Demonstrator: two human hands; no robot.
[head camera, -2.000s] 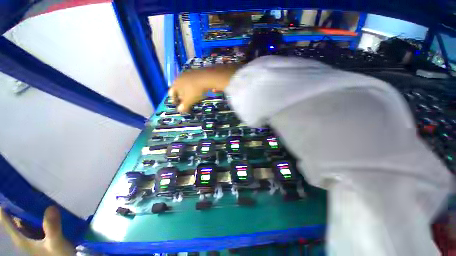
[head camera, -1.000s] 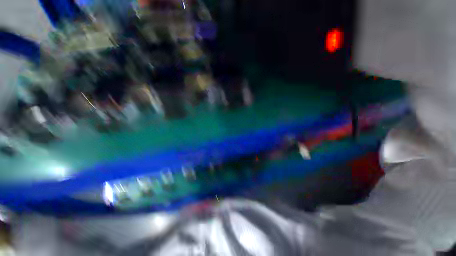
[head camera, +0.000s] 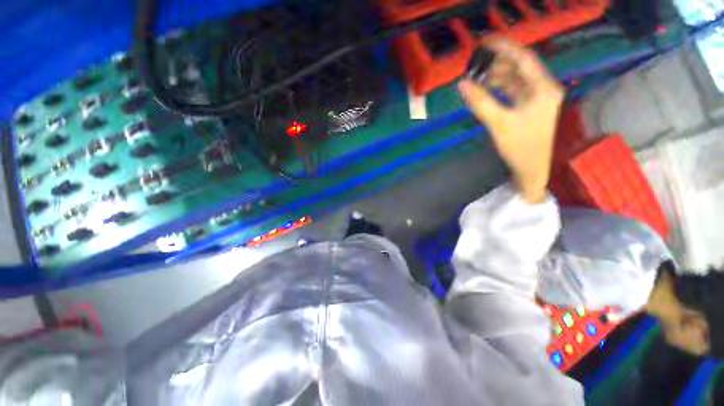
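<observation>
My right hand (head camera: 520, 111) is raised at upper right, with a small dark watch (head camera: 480, 65) between thumb and fingers. It is beside the front wall of an orange-red compartment tray (head camera: 433, 75) on the shelf. Dark pieces sit in some tray pockets; the tray's far part is cut off by the top edge. My left hand is not in view.
A green shelf mat (head camera: 179, 210) holds rows of small fixtures. A black box (head camera: 349, 119) with a red light and a thick black cable (head camera: 262, 91) lie nearby. Another person's head (head camera: 691, 317), an orange-red stack (head camera: 619, 182) and a tray with lit watches (head camera: 583, 337) are at right.
My view has swung from the watch rows to the shelf's tray side. My right hand has left the rows and now holds a watch by the tray. My left hand has gone out of view.
</observation>
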